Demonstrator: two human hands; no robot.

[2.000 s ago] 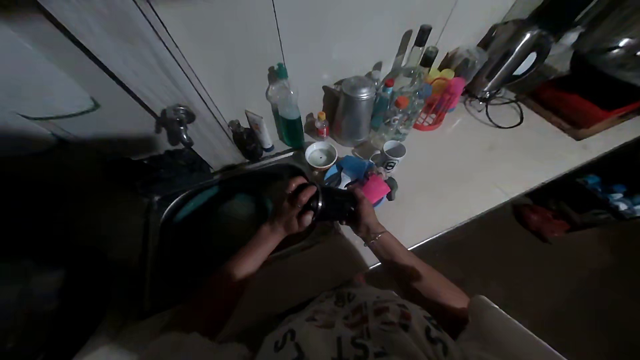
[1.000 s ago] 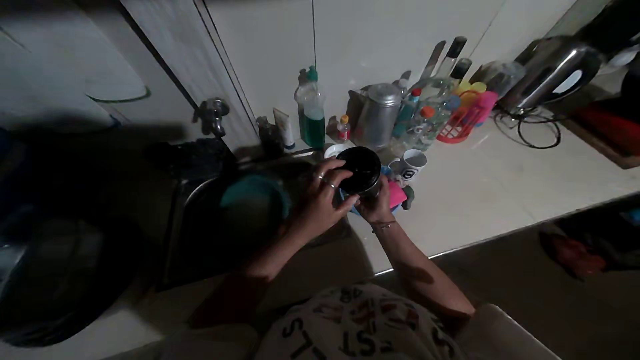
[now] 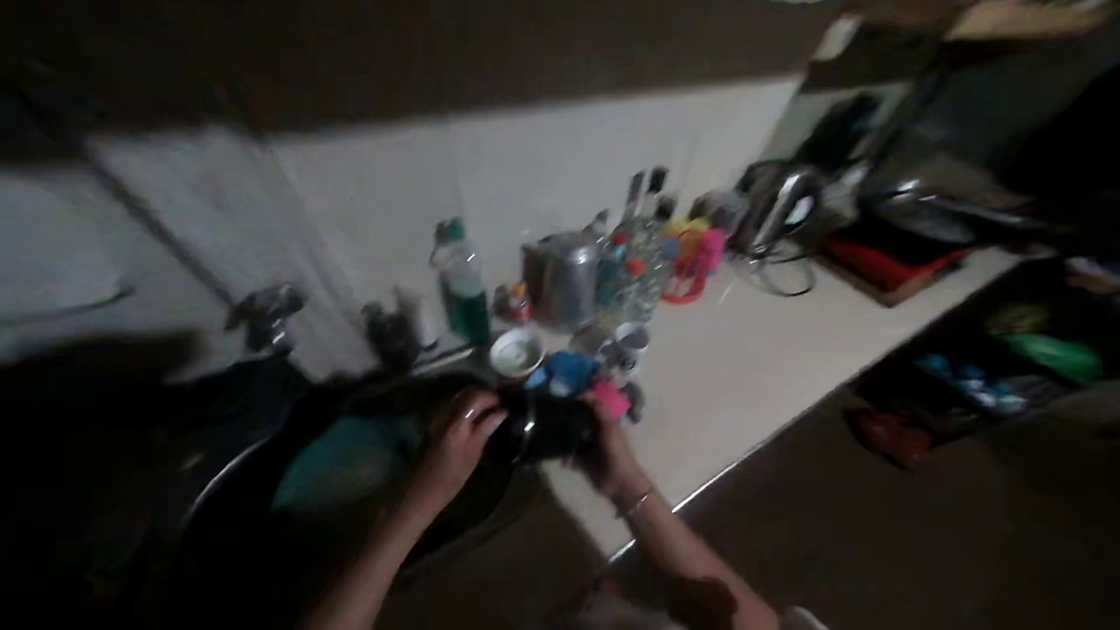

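Observation:
A dark cylindrical container with a shiny band lies sideways between my hands, over the edge between sink and counter. My left hand grips its left end, a ring on one finger. My right hand holds the right end, a bracelet at the wrist. Just behind it are a blue cloth or sponge, a bright pink item and a small white bowl. Blur hides the container's exact kind.
A metal tap and a teal basin are on the left. Along the wall stand a bottle of green liquid, a metal jug, glass bottles, a red basket and an electric kettle. White mugs stand near my right hand.
The dark container, its round end facing up a second ago, now lies sideways between my hands. The view has tilted up, showing more of the wall.

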